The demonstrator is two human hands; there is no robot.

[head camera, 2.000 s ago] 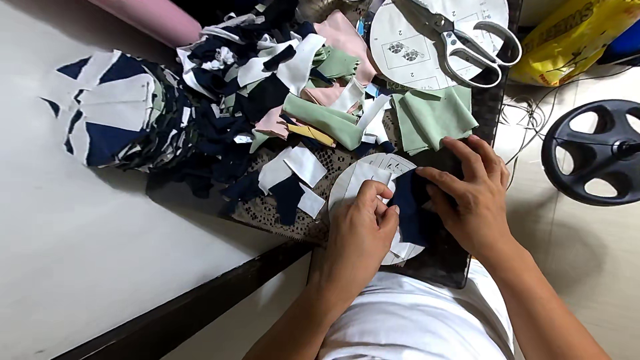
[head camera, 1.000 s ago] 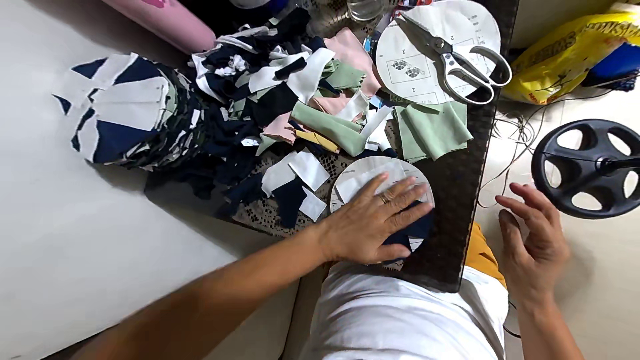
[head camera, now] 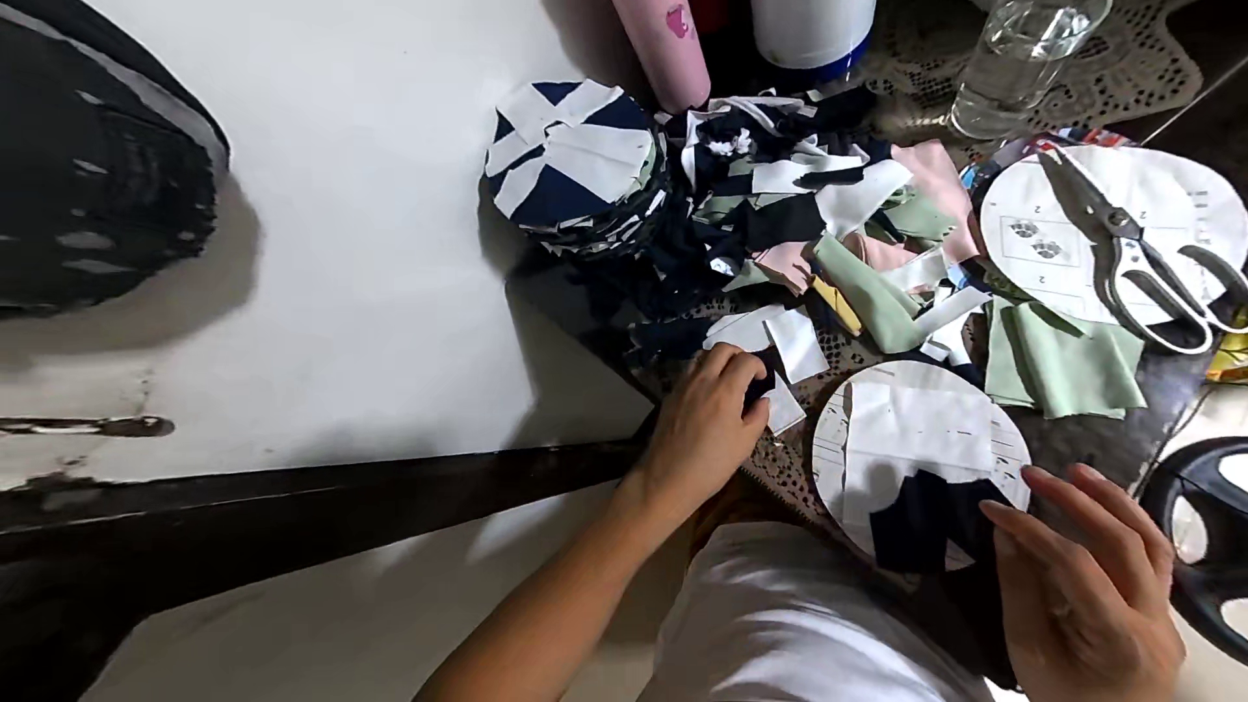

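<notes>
A round paper disc lies near the table's front edge, with a white fabric piece and dark navy fabric pieces on it. Beside the disc's right edge is my right hand, fingers apart; whether it touches the navy cloth is unclear. To the disc's left, my left hand has its fingers on a navy scrap among white scraps; its grip is partly hidden. Scissors with white handles rest on a larger printed paper circle, above folded green cloth.
A stack of round patchwork pieces stands left of a heap of mixed fabric scraps. A glass of water, a pink bottle and a white container are behind. A black wheel-shaped object is at the right.
My left hand has moved left off the paper disc to the small scraps. My right hand is nearer the disc than one second ago. The view has shifted left.
</notes>
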